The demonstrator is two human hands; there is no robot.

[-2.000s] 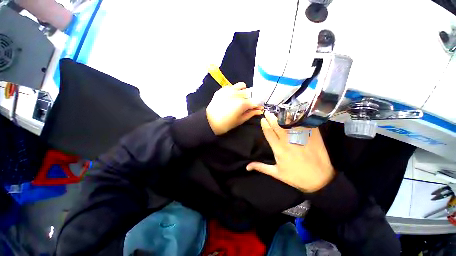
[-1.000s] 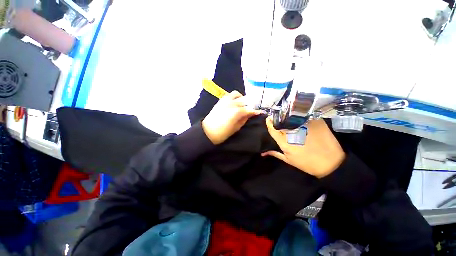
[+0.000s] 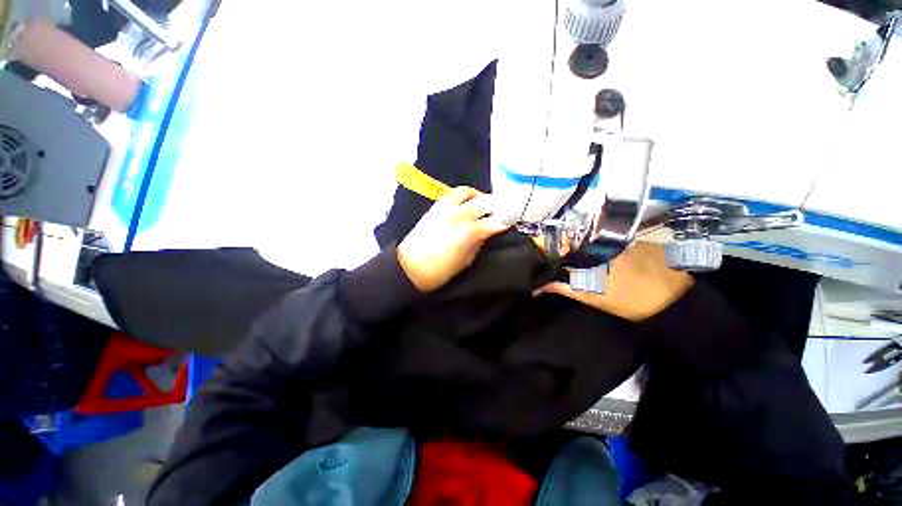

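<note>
A black garment piece (image 3: 465, 346) lies over the table edge and my lap, and part of it spreads behind the presser foot. The white sewing machine (image 3: 692, 109) stands over it, with its shiny needle area (image 3: 554, 235) at the cloth. My left hand (image 3: 445, 240) presses and pinches the cloth just left of the needle. A yellow strip (image 3: 423, 182) sticks out behind its fingers. My right hand (image 3: 638, 282) is on the cloth right of the needle; its fingers are partly hidden behind the machine head and the clear-grey block (image 3: 587, 280).
A measuring scale (image 3: 603, 419) runs along the table's front edge. Dark tools (image 3: 880, 358) lie at the far right. A red stool (image 3: 134, 376) and blue crate parts are at lower left. A grey motor box (image 3: 49, 148) and a person's arm (image 3: 74, 61) are at upper left.
My right hand has moved right and its fingers have gone further behind the machine head. My left hand stays beside the needle. The view has shifted slightly.
</note>
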